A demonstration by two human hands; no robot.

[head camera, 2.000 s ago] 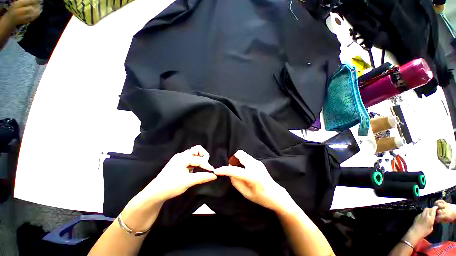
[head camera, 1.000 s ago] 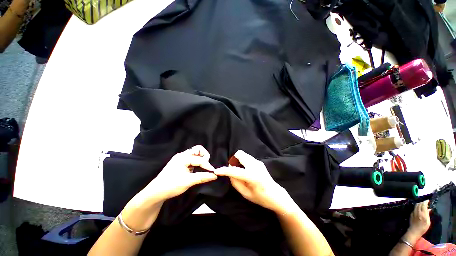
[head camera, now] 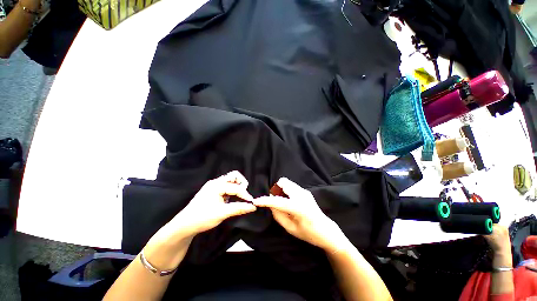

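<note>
A large black garment (head camera: 265, 76) lies spread and rumpled over the white table and down its near edge. My left hand (head camera: 221, 200) and my right hand (head camera: 292, 213) meet at its near part, fingertips touching and pinching the cloth between thumbs and index fingers. A reddish-orange spot (head camera: 277, 190) shows at my right fingers. No needle or thread can be made out at the fingertips.
On the right are a teal pouch (head camera: 405, 117), a pink bottle (head camera: 490, 87), tan spools (head camera: 452, 147) and black thread cones (head camera: 421, 208). A striped pouch (head camera: 115, 10) is upper left. Another person's hand (head camera: 499, 240) is at the cones, lower right.
My hands and the garment have barely moved. The other person's hand at lower right has come up to the black cones, and the red sleeve shows more.
</note>
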